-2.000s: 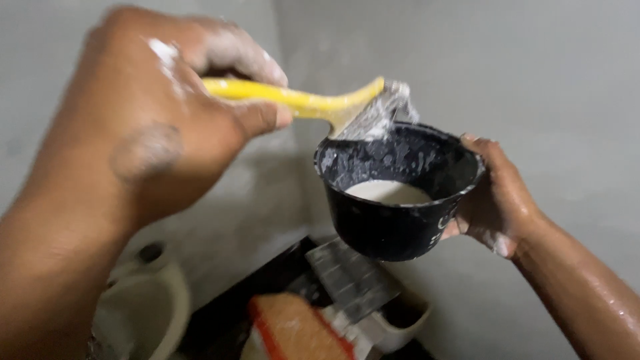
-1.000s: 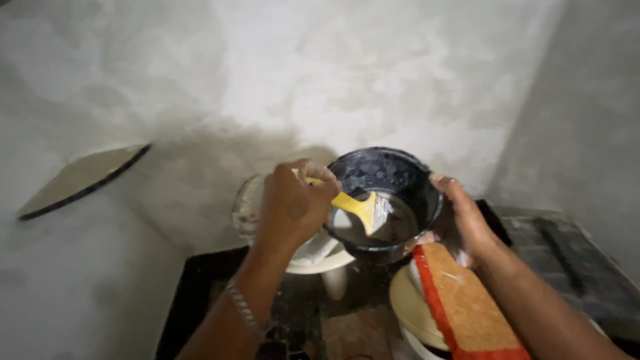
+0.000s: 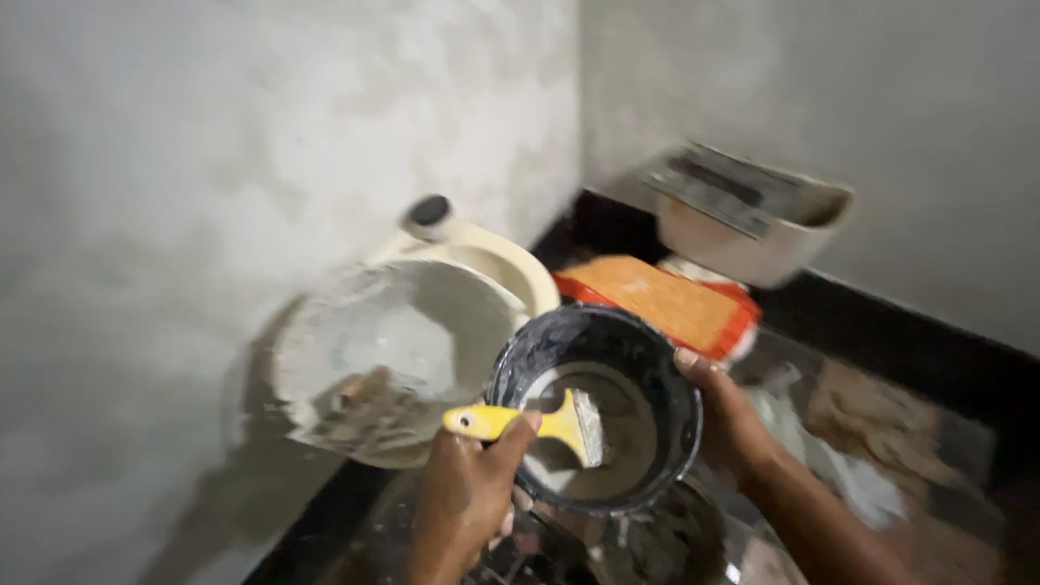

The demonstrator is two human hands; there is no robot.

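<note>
My left hand (image 3: 479,479) grips the handle of a yellow paintbrush (image 3: 504,424), whose bristles are coated with whitish material and hang over the inside of a black plastic bucket (image 3: 593,325). Pale liquid (image 3: 617,463) lies in the bottom of that bucket. My right hand (image 3: 723,406) holds the bucket by its right rim, thumb on top and the other fingers hidden behind the wall. Whether the bristles touch the liquid is hard to tell.
Left of the bucket stands a large white-smeared tub (image 3: 296,406), beside a cream basin (image 3: 540,280). An orange and red bag (image 3: 658,301) lies behind the bucket. A flat trowel (image 3: 723,191) rests across a whitish container (image 3: 731,248) near the wall corner. Crumpled plastic (image 3: 861,479) lies on the floor at right.
Two seconds ago the brush was raised at the bucket's rim; it was inside the bucket one second ago and still is. The view has swung, bringing the wall corner and large tub into sight.
</note>
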